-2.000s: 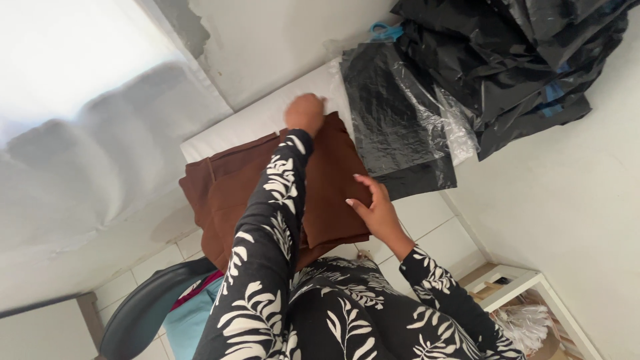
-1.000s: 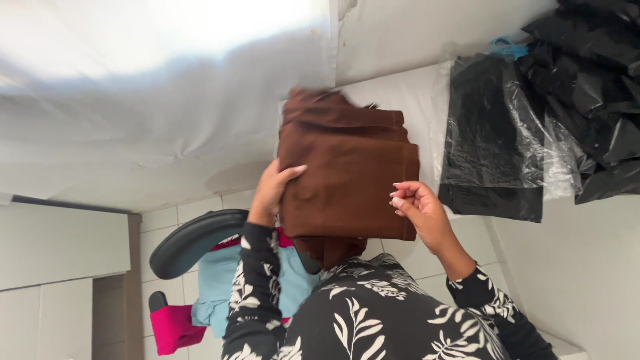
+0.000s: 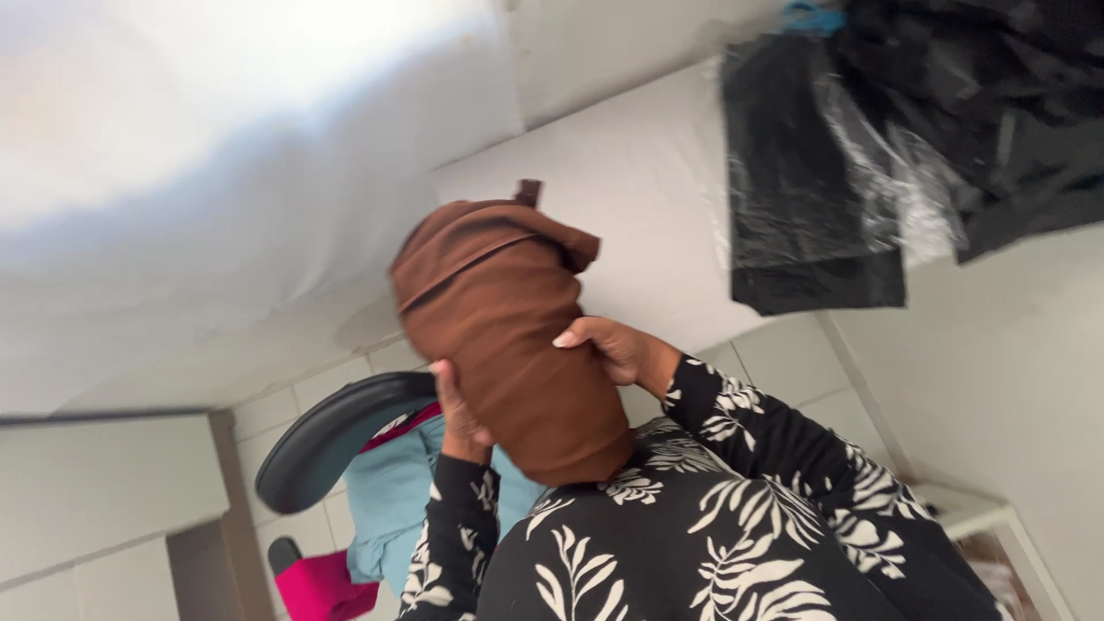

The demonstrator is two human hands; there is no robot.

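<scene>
A thick bundle of folded brown fabric [image 3: 517,354] is held up between my two hands, close to my body. My left hand [image 3: 461,414] grips its lower left side, with the fingers partly hidden behind the cloth. On the right side, my right hand [image 3: 612,347] holds the bundle, thumb on the front face. A short dark strip of cloth [image 3: 529,192] sticks up from its top. Behind the bundle lies a white-covered table [image 3: 655,224].
Black garments or sheets [image 3: 802,172], some under clear plastic, lie at the table's right end. A dark chair part [image 3: 336,444], light blue cloth [image 3: 392,492] and magenta cloth [image 3: 323,586] are at lower left. A white shelf unit [image 3: 992,517] stands at lower right.
The brown fabric, spread broad over the table two seconds ago, is now a narrower, rounded bundle between both hands. My right hand, beside the fabric one second ago, now grips it.
</scene>
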